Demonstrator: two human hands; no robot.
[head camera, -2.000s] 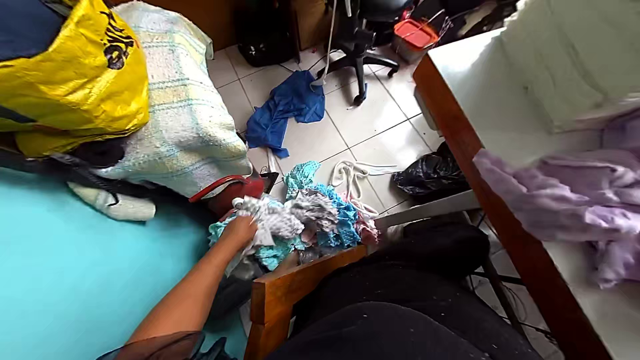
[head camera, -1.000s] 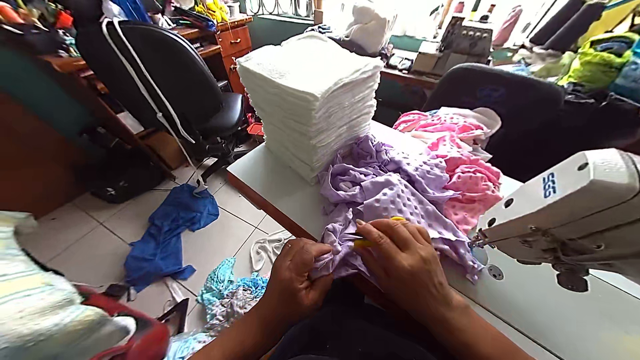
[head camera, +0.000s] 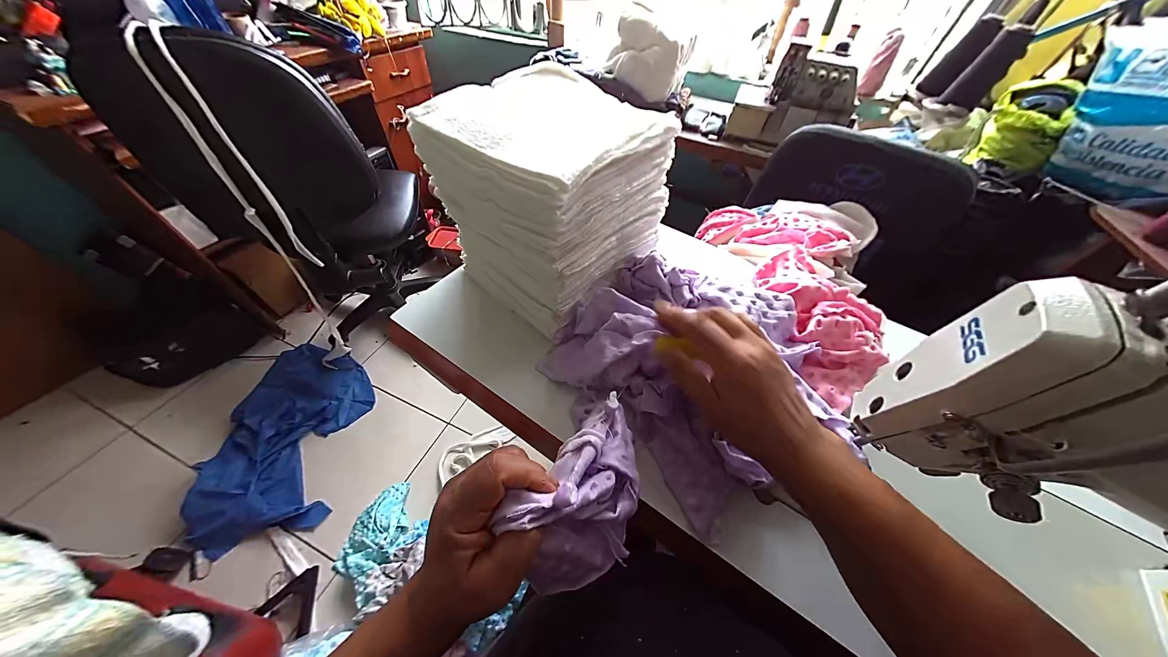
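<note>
My left hand (head camera: 488, 529) grips a bunched piece of dotted lilac fabric (head camera: 589, 506) just off the table's front edge. Over the lilac fabric pile (head camera: 675, 310) on the white sewing table (head camera: 876, 566) is my right hand (head camera: 730, 365), its fingers bent around a blurred small yellow object (head camera: 683, 347) that I cannot name for certain. Pink dotted fabric (head camera: 821, 310) lies behind the lilac pile. A tall stack of folded white cloths (head camera: 547, 182) stands to its left. The head of an industrial sewing machine (head camera: 1022, 374) is right of my right hand.
Blue fabric (head camera: 274, 447) and turquoise patterned fabric (head camera: 383, 538) lie on the tiled floor, left of the table. A black office chair (head camera: 246, 137) stands at the upper left, and a dark chair back (head camera: 862, 182) rises behind the table. A red-edged item with light cloth (head camera: 182, 593) fills the lower left corner.
My hands, together at the lilac fabric a second ago, are now apart: the left holds one piece lower down, the right is over the pile. Two seconds ago a hand was at the floor fabrics.
</note>
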